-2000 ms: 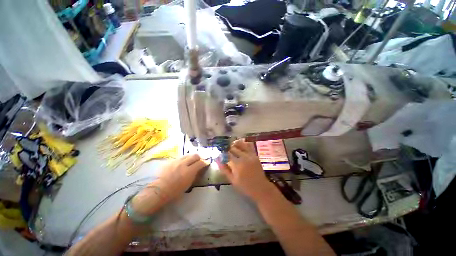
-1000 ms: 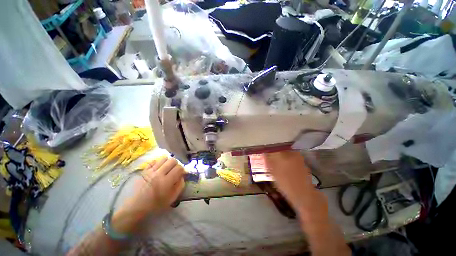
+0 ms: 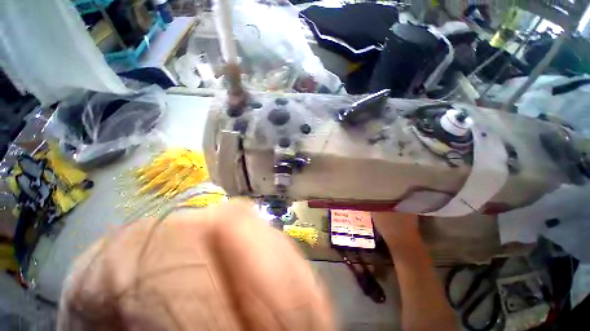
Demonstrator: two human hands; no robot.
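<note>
A single yellow tassel (image 3: 301, 234) lies just right of the lit presser foot area (image 3: 277, 210) of the cream-white sewing machine (image 3: 336, 152). My left hand (image 3: 194, 271) is large and blurred, close to the camera, and covers the table front left of the needle; whether it holds anything cannot be told. My right hand (image 3: 398, 226) reaches under the machine arm, right of the phone; its fingers are hidden. The black-and-white patch is not visible. A loose yellow tassel bunch (image 3: 171, 173) lies left of the machine.
The lit phone (image 3: 352, 229) lies right of the needle, with a dark narrow tool (image 3: 367, 284) in front. Black-handled scissors (image 3: 475, 294) and a pale box (image 3: 527, 297) are far right. Finished tasselled patches (image 3: 45, 184) lie at left, with a clear plastic bag (image 3: 107, 126) behind.
My left hand has left the needle area and come up close to the camera. My right hand has moved from the needle across the phone to its right, under the machine arm. The view has shifted.
</note>
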